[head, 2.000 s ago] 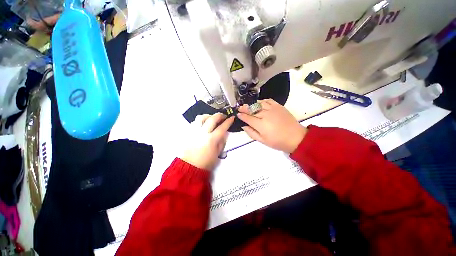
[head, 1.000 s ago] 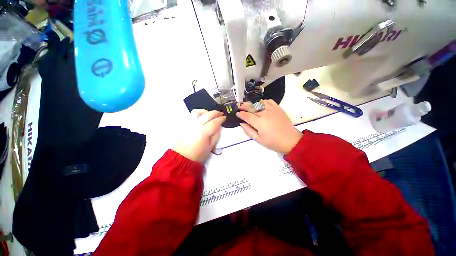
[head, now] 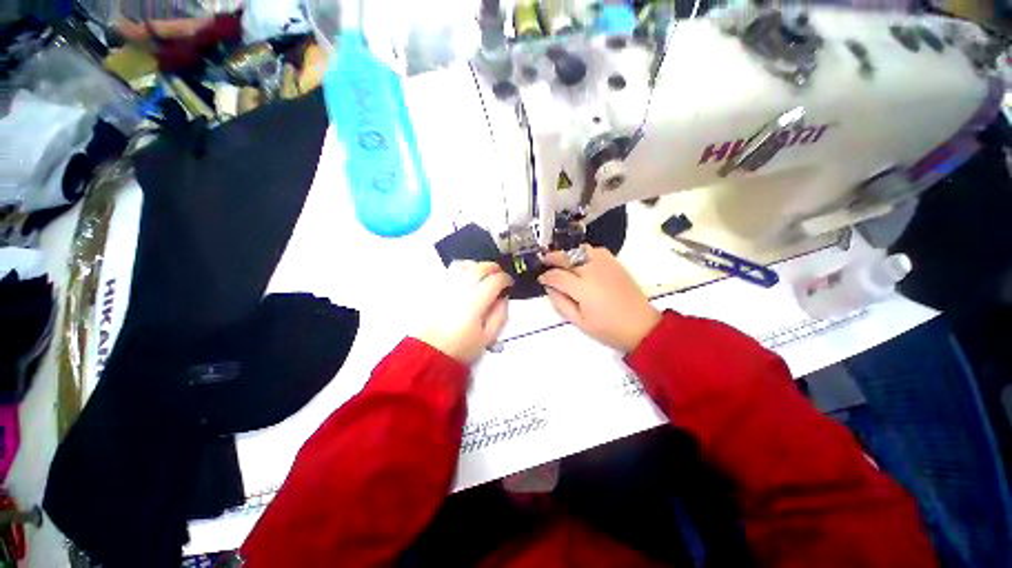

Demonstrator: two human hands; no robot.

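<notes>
A curved black cut piece (head: 540,286) lies under the presser foot and needle (head: 530,239) of the white HIKARI sewing machine (head: 688,166); it shows again behind the needle. My left hand (head: 466,313) presses on its left part, fingertips beside the foot. My right hand (head: 600,296), with a ring, presses on it just right of the foot. Both hands hold the piece flat on the table. A small black flap (head: 467,243) sticks out left of the foot. The stitch line is too small to tell.
Large black panels (head: 222,255) lie at left. A bright-blue oblong (head: 380,144) hangs above the table. Thread snips (head: 727,262), a small black square (head: 676,224) and a translucent bottle (head: 852,286) lie right of the needle. A printed ruler (head: 505,430) runs along the front edge.
The camera view has shifted, showing more of the machine's top and the background; the blue oblong looks smaller and farther right. Both hands stay on the black piece at the needle.
</notes>
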